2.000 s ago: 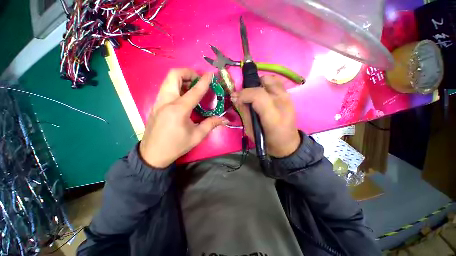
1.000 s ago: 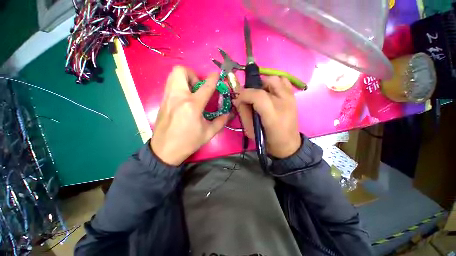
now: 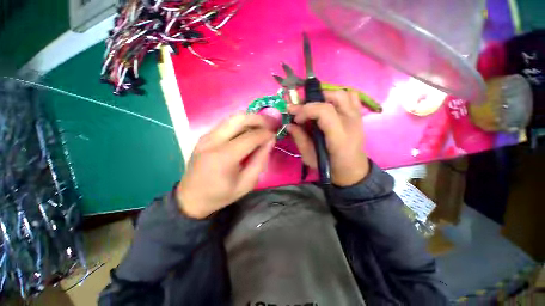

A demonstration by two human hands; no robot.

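Observation:
A green ring PCB (image 3: 269,105) is between my two hands, above the pink sheet. My left hand (image 3: 230,158) has its fingertips at the ring's lower left edge, around a thin wire. My right hand (image 3: 336,134) holds the black soldering iron (image 3: 314,89), its metal tip pointing up and away. Its thumb and fingers are also at the ring's right side. A thin pale wire (image 3: 288,152) hangs below the ring between the hands. Pliers or cutters with yellow-green handles (image 3: 364,99) lie open behind my right hand, their dark jaws pointing to the upper left.
A pile of wire leads (image 3: 140,39) is at the upper left. A large silvery-blue bundle (image 3: 30,197) is at the far left. A clear hood (image 3: 412,45) overhangs the upper right, with a tip-cleaning pot (image 3: 508,103) beside a black box. The sheet's front edge is near my lap.
My left fingers have moved from around the ring to its lower edge, and the ring is turned. The scene has shifted to the right in view. The iron stays in my right hand.

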